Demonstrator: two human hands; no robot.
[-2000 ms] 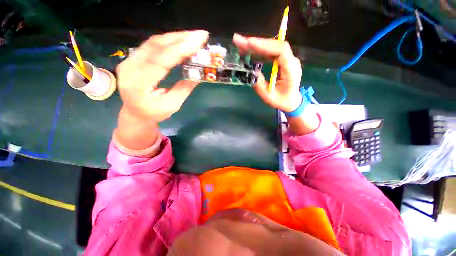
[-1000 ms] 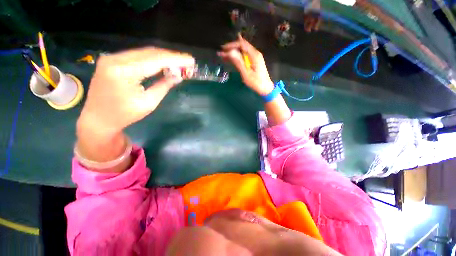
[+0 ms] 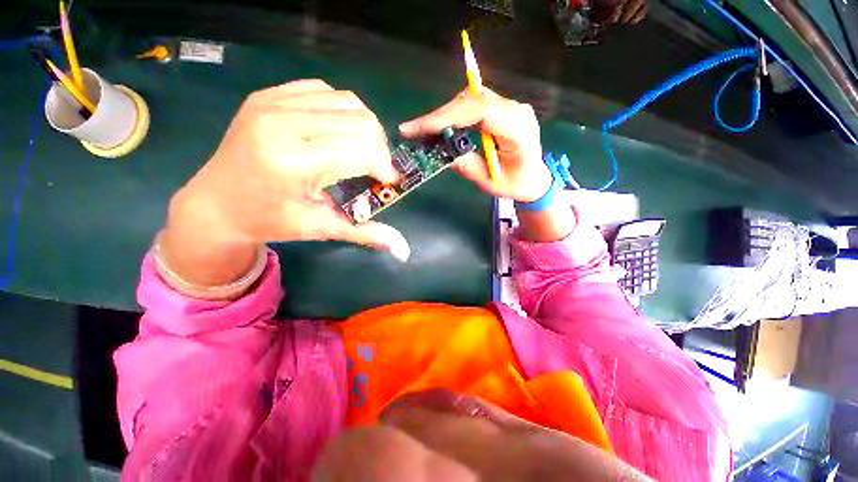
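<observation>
A green circuit board (image 3: 414,172) is held tilted above the mat, its left end lower, with orange, white and dark connectors along the near edge. My left hand (image 3: 292,169) grips its left end between fingers and thumb. My right hand (image 3: 503,141) is at the board's right end, fingertips at its dark connector. A yellow pencil-like tool (image 3: 478,94) is held between the fingers of my right hand, pointing up. A blue wrist strap (image 3: 546,193) is on my right wrist. My palm hides part of the board's left end.
A white pen cup (image 3: 102,118) with yellow sticks stands at the left. A small yellow item (image 3: 154,54) and a white label-like piece (image 3: 201,51) lie beyond it. Papers, a calculator (image 3: 639,256), white cables (image 3: 767,273) and a blue coiled cord (image 3: 673,83) are right. Another person's fingers show at the top.
The board has turned from nearly level to slanted and shows more of its top face. My right hand has come back to the board's right end after being apart from it.
</observation>
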